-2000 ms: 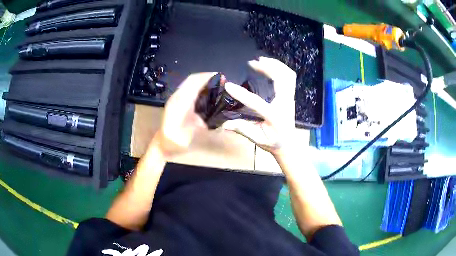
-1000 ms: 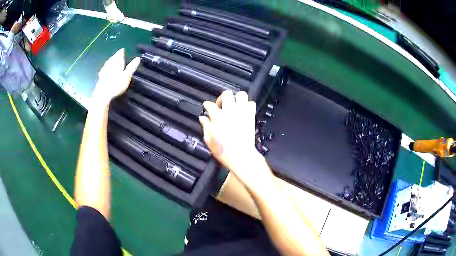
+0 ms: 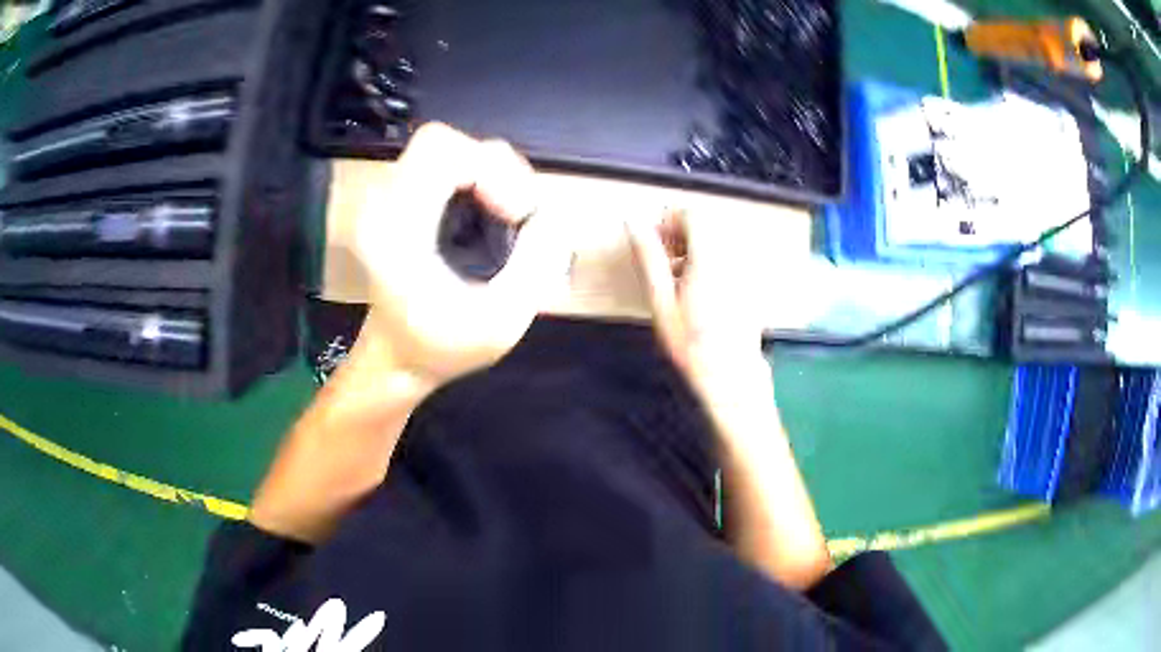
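My left hand (image 3: 439,274) is wrapped around a black tubular product (image 3: 476,234), seen end-on as a dark disc, over the tan cardboard pad (image 3: 598,274). The product's length is hidden by the hand. My right hand (image 3: 694,274) is over the pad to the right of it, apart from the product. It is blurred, with the fingers bent; whether it holds anything small cannot be told.
The black parts tray (image 3: 560,77) lies beyond the pad, with small black parts at both sides. A foam product tray (image 3: 248,191) holding tubes is at the left. A white plate (image 3: 987,172) on a blue bin (image 3: 856,172), a black cable and an orange screwdriver (image 3: 1019,42) are at the right.
One second ago both hands were over the foam tray. Now they are over the cardboard pad, the left one holding a tubular product. The view has turned to the right.
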